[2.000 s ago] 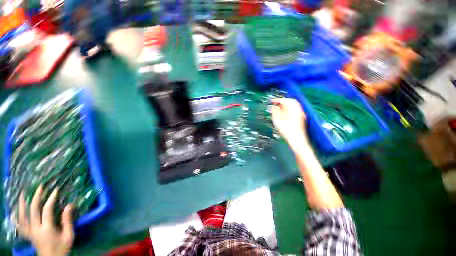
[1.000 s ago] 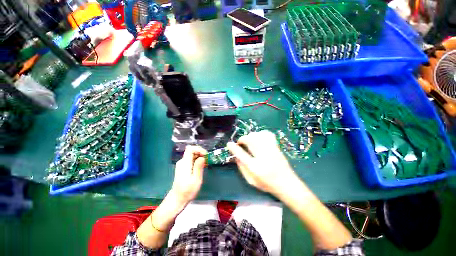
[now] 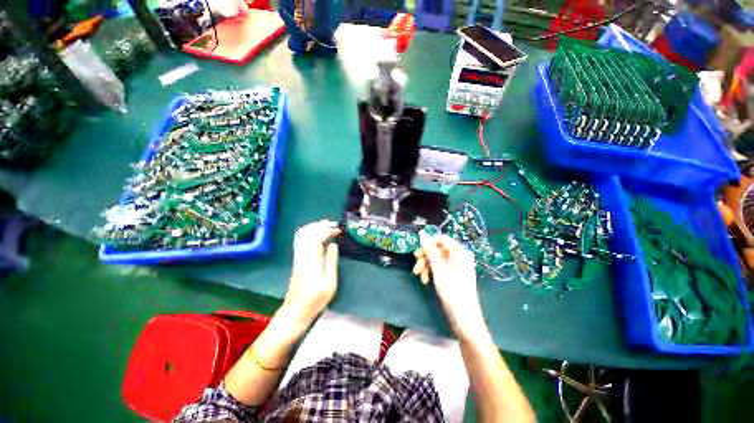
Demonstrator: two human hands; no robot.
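Observation:
A green curved circuit board (image 3: pixel 382 237) with small components is held level between both hands, over the front part of the black test fixture (image 3: pixel 390 149). My left hand (image 3: pixel 317 263) pinches its left end. My right hand (image 3: pixel 446 266) pinches its right end. The orange-red toggle clamp handle (image 3: pixel 402 33) stands up at the top of the fixture. The clear block (image 3: pixel 384 192) sits behind the board. Whether the board touches the fixture base cannot be told.
Left is a blue tray (image 3: pixel 279 169) heaped with populated boards. Right are a loose board pile (image 3: pixel 570 223), a blue front bin (image 3: pixel 637 310) and a blue rear bin (image 3: pixel 703 157) with upright boards. Behind is a white power supply (image 3: pixel 475 87) with a dark slab (image 3: pixel 492 45) on top.
The view has swung, so the bench things sit further right or lower. Both hands are now apart at the board's ends, and the board is stretched level between them; earlier they were closer together.

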